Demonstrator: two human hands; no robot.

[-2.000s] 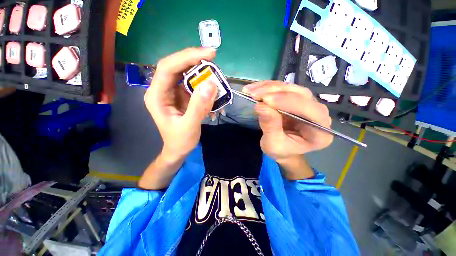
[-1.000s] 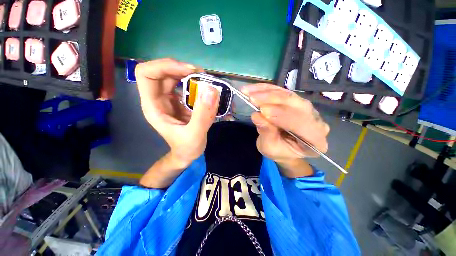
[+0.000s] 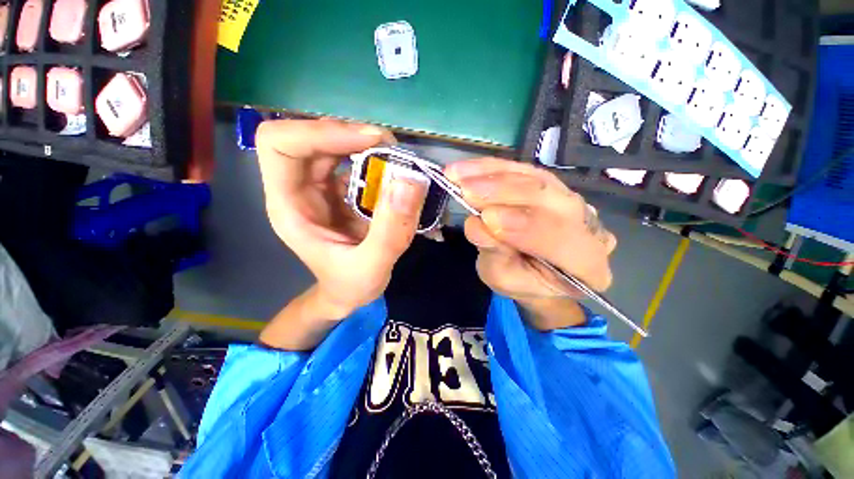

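Note:
My left hand (image 3: 342, 201) holds a small rounded-square watch case (image 3: 433, 208) with a silver rim, its open side facing up. An orange-yellow patch (image 3: 374, 183) shows inside beside my thumb, which presses on the inside of the case. My right hand (image 3: 534, 229) holds thin silver metal tweezers (image 3: 585, 288) like a pen. Their tips are at the case's upper right rim; whether they grip anything is too small to tell. A thin white rounded-square pad (image 3: 396, 50) with a small dark centre mark lies on the green mat (image 3: 309, 65), ahead of my hands.
A black foam tray (image 3: 171, 84) with pink units stands at left, beside a yellow printed strip (image 3: 234, 22). At right, a pale-blue sheet (image 3: 581, 37) of white pads lies across another black foam tray (image 3: 573, 152) with whitish units. A blue machine (image 3: 824, 140) stands far right.
The case has turned in my left hand and moved lower and slightly right. The tweezers have tilted more steeply, and their tips have moved from the case's right side to its upper right rim.

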